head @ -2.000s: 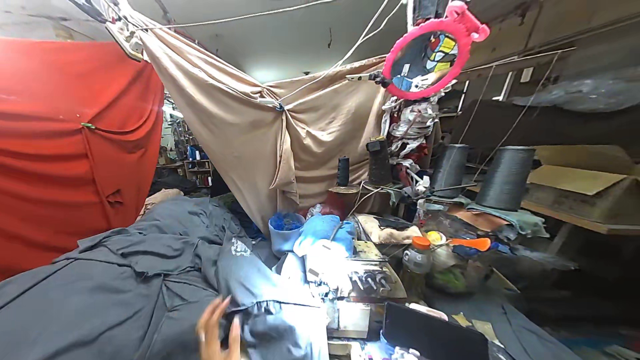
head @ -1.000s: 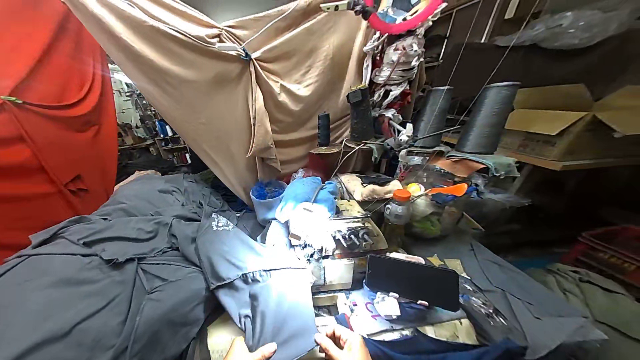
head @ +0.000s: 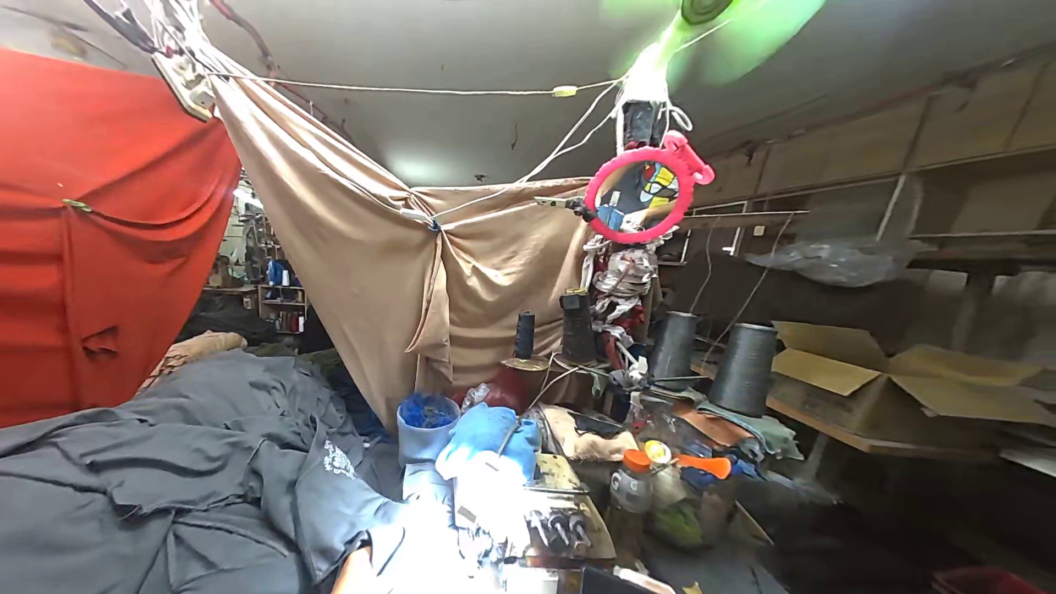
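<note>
Dark grey fabric with a small white printed or stitched design spreads over the left side. Part of my left hand shows at the bottom edge against the fold of this cloth; its fingers are mostly cut off. My right hand is not in view. Just right of the cloth stands a sewing machine, its left part washed out by bright light, with blue cloth draped on top. The top of a dark phone or screen is at the bottom edge.
A blue-lined bucket, an orange-capped bottle and grey thread cones stand around the machine. An open cardboard box sits on the right shelf. Above hang a pink-framed mirror, beige cloth and red cloth.
The view has tilted up. Both hands were at the edge of the grey cloth a second ago; now only part of the left shows and the right is out of view.
</note>
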